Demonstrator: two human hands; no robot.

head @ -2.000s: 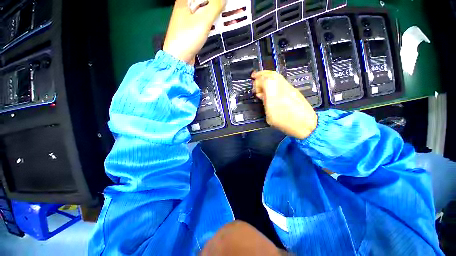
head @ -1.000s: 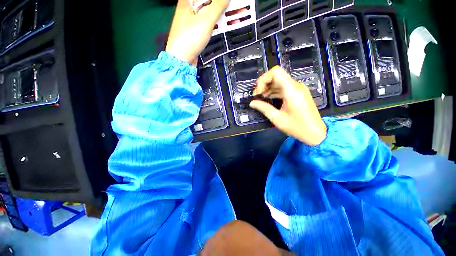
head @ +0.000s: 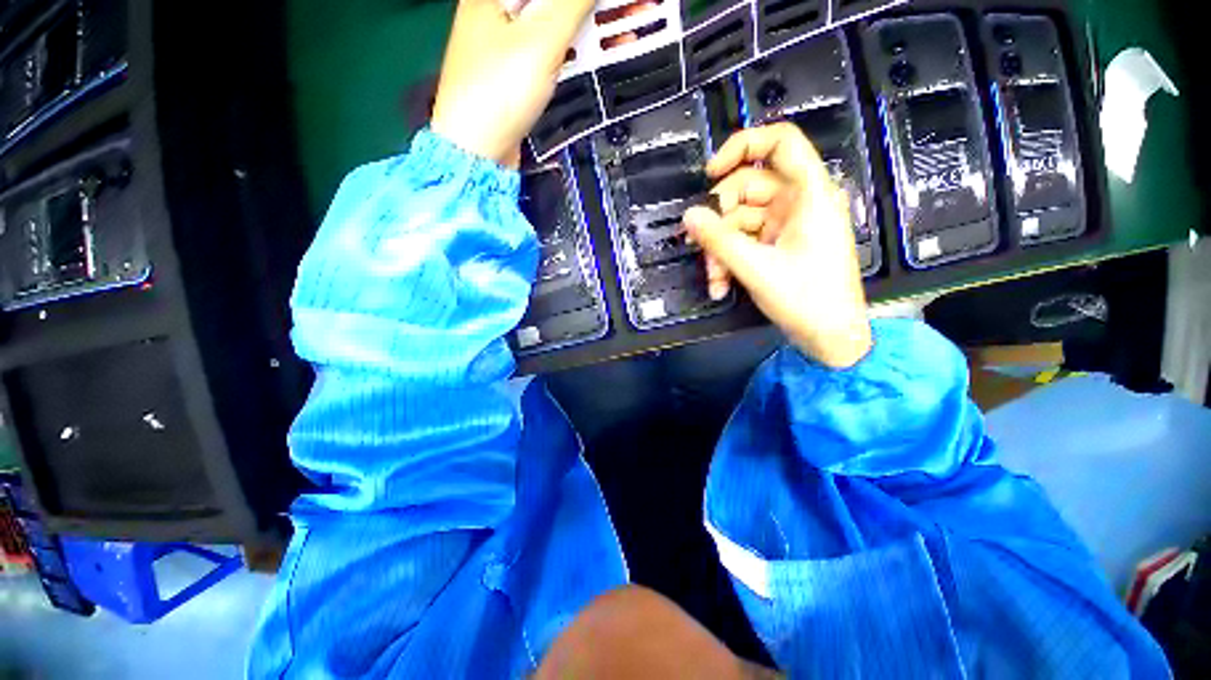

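Observation:
My left hand (head: 511, 73), partly cut off by the top edge, holds a white-and-black die-cut sheet (head: 642, 80) that slants over the upper ends of the left phones. My right hand (head: 797, 246) is over the second and third phones from the left. Its thumb and finger pinch the edge of a dark slotted sticker (head: 655, 237), which lies over the middle of the second phone (head: 675, 295). How far it touches the phone is hard to tell. The phones sit in a row in a black foam tray (head: 638, 348).
The tray lies on a green mat (head: 1129, 219). A white paper piece (head: 1131, 113) is on the mat at the right. Another black tray (head: 113, 332) with dark phones (head: 80, 226) stands at the left. A blue plastic stool (head: 140, 574) is low at the left.
My right hand has brought the dark sticker up and onto the second phone's middle, where pale printing showed a second ago. My left hand still holds the sheet. The view has shifted slightly.

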